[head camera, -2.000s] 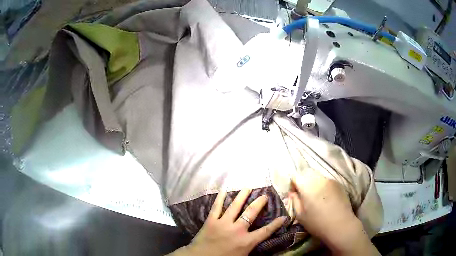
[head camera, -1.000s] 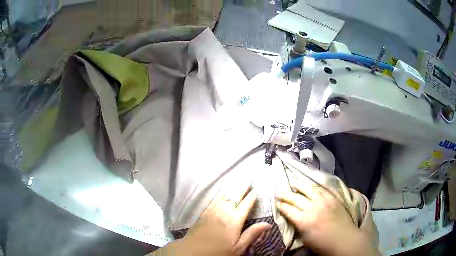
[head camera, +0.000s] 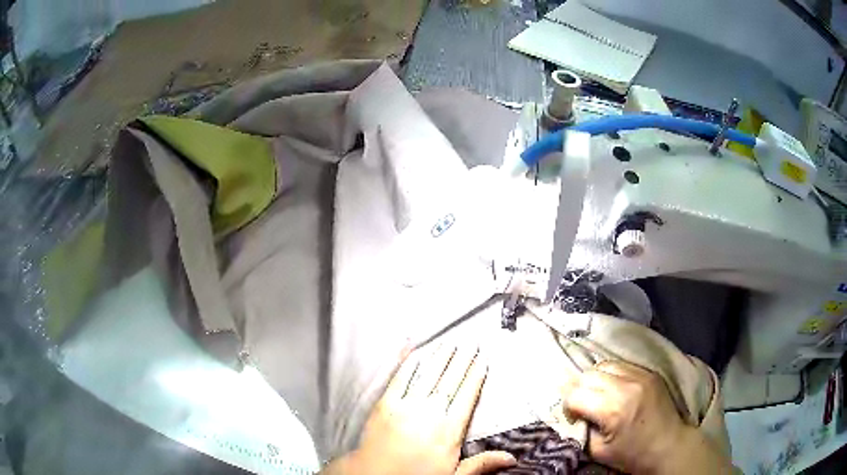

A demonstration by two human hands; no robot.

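Grey-beige outer cloth [head camera: 279,250] spreads from the left to the presser foot [head camera: 511,306] of the white sewing machine [head camera: 724,223]. My left hand [head camera: 432,408] lies flat on the cloth below the foot, fingers slightly apart, holding nothing. My right hand [head camera: 622,408], fingers curled, pinches the beige cloth to the right, below the needle area. Dark striped lining [head camera: 529,447] shows between my hands at the bottom edge. An olive-yellow panel [head camera: 243,176] lies folded at the upper left. Glare hides the needle and the cloth's detail around it.
A blue hose [head camera: 641,122] curves over the machine head. A white booklet [head camera: 585,42] lies behind it. Brown cardboard [head camera: 279,32] is at the back left. The white table edge [head camera: 158,408] curves at the lower left. The control panel [head camera: 827,139] is cut off at the right.
The view has shifted, so the machine sits lower. My right hand has gone from flat on the cloth to curled on it and moved right. My left hand now lies flatter.
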